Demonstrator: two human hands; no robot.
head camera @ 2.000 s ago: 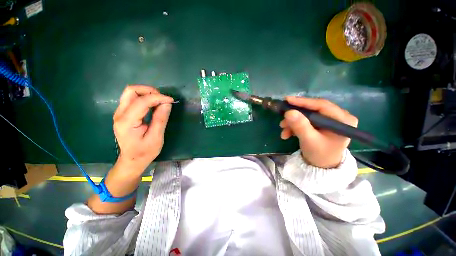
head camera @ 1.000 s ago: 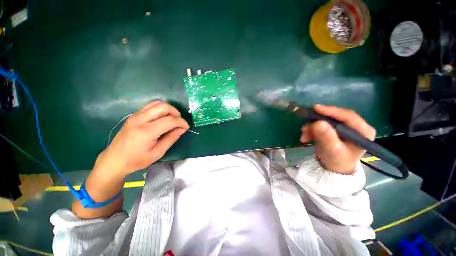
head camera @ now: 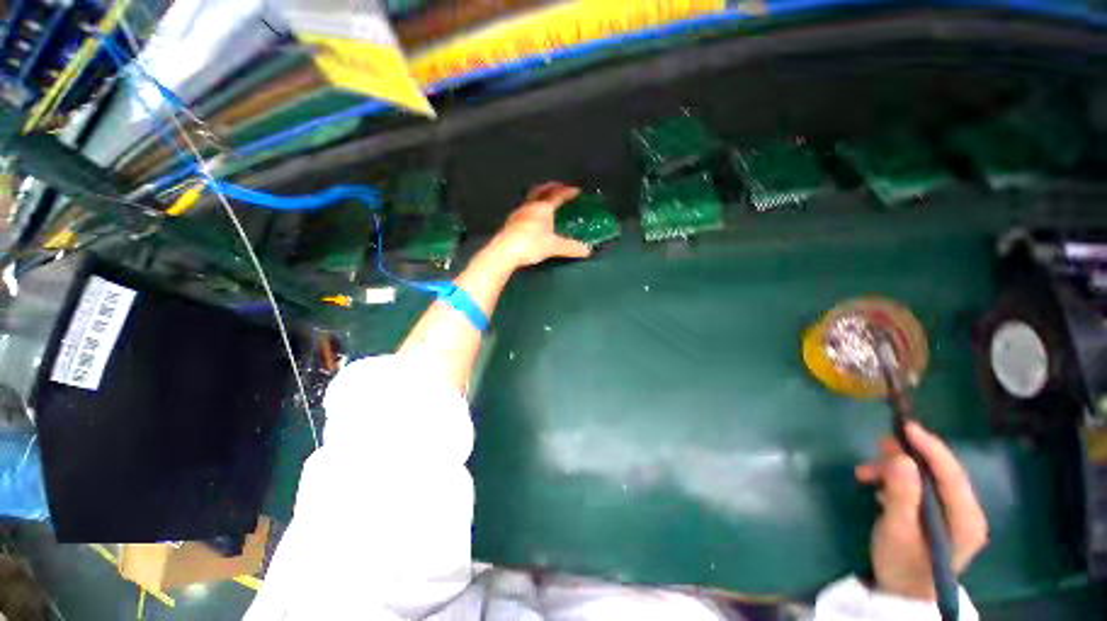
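Observation:
My left hand (head camera: 534, 231) reaches to the dark far edge of the bench, thumb and fingers around a green circuit board (head camera: 588, 221). A blue strap (head camera: 464, 305) is on my left wrist. My right hand (head camera: 929, 510) holds the black soldering iron (head camera: 929, 491), its tip in or over the silvery wire wool (head camera: 853, 347) in the yellow tip cleaner tub (head camera: 823, 360). No solder wire can be made out at my left fingers.
More green boards (head camera: 777, 172) stand along the dark far edge, right and left of my left hand. A black box with a round pale label (head camera: 1020, 358) is at the far right. A black panel with a white label (head camera: 92, 331) is at the left. The green mat (head camera: 631, 364) lies in front.
The view has shifted towards the far edge. My left hand has moved from beside the worked board to a board at the far edge. The iron has moved to the tip cleaner.

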